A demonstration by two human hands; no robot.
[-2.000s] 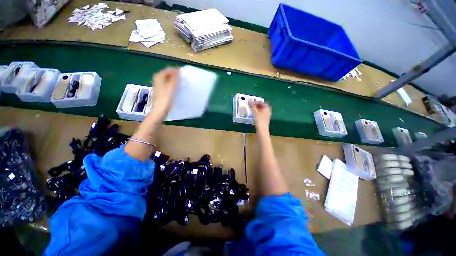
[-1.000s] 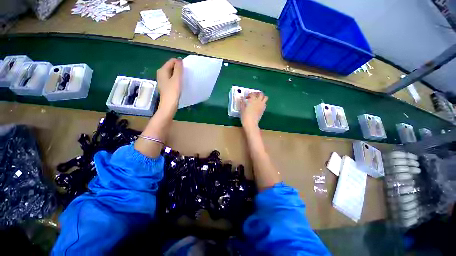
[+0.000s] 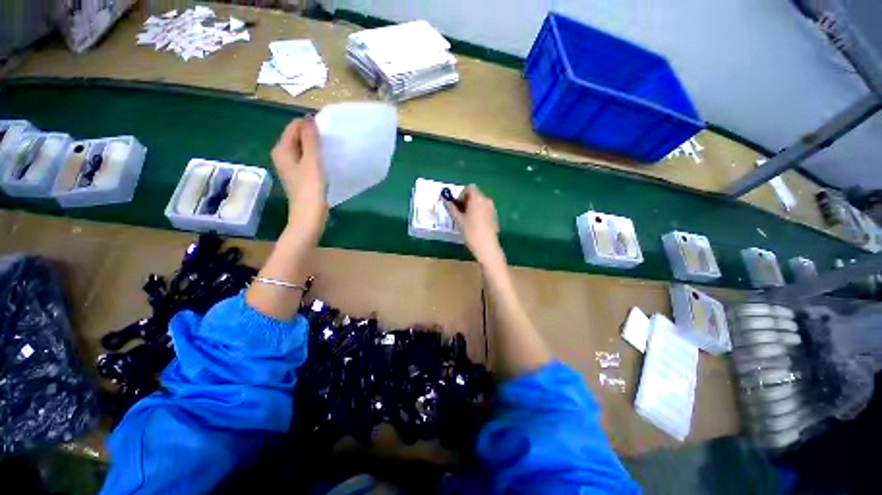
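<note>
My left hand (image 3: 302,172) holds a white sheet (image 3: 356,150) by its left edge, raised above the green belt. My right hand (image 3: 474,218) is at the right side of a white inner tray (image 3: 423,210) on the belt, fingertips pinched on a small dark piece (image 3: 447,195) over the tray. What that piece is I cannot tell. Another inner tray (image 3: 219,198) with a dark item between two pale ones sits on the belt left of my left hand. A heap of black charging cables (image 3: 387,382) lies in front of me, partly behind my sleeves.
More trays stand along the belt (image 3: 542,193) on both sides. Beyond it are a blue crate (image 3: 609,97), a folded card stack (image 3: 401,58) and paper slips (image 3: 193,34). On the bench lie a white sheet stack (image 3: 667,377), bagged white parts (image 3: 769,363) and bagged cables (image 3: 39,358).
The trays on the belt have shifted left in view. My right hand, earlier spread over the tray, now pinches a dark piece there. My left hand has moved left with the sheet.
</note>
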